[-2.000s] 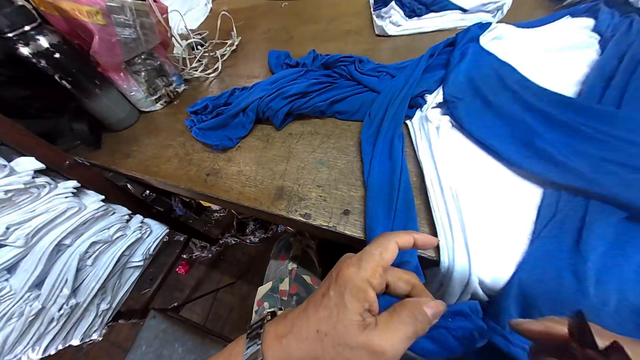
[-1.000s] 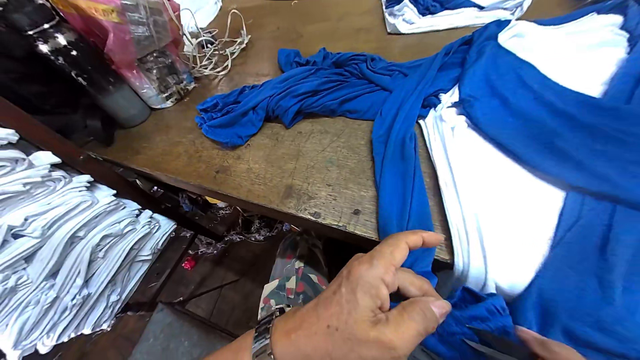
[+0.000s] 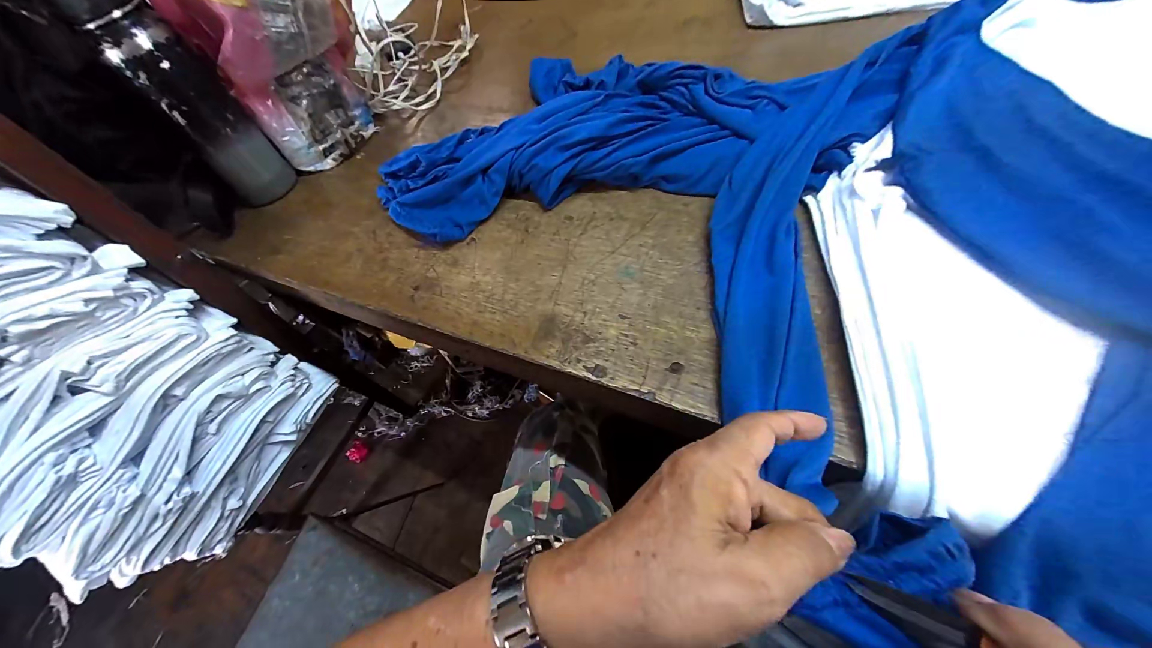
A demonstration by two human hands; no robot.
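Blue cloth garments (image 3: 1116, 423) lie over a stack of folded white cloth (image 3: 972, 360) at the right of the wooden table. One long blue piece (image 3: 765, 297) hangs over the front edge. My left hand (image 3: 693, 531), with a metal wristwatch (image 3: 515, 598), is at the bottom centre, its thumb and fingertips against gathered blue cloth (image 3: 909, 558); the fingertips' hold is partly hidden. Only fingers of my right hand (image 3: 1008, 621) show at the bottom right, beside dark blades (image 3: 909, 607), seemingly of scissors, at the blue cloth. Its grip is out of frame.
A tall stack of white folded cloth (image 3: 135, 414) stands at the left, below table height. On the wooden table (image 3: 576, 297) are a dark bottle (image 3: 198, 108), a pink plastic bag (image 3: 243, 72) and tangled white cord (image 3: 414, 63). Thread scraps (image 3: 450, 396) lie beneath the edge.
The right hand and the dark blades have come further in at the gathered blue cloth, which now sits up beside the left fingertips. The left hand keeps nearly the same pose.
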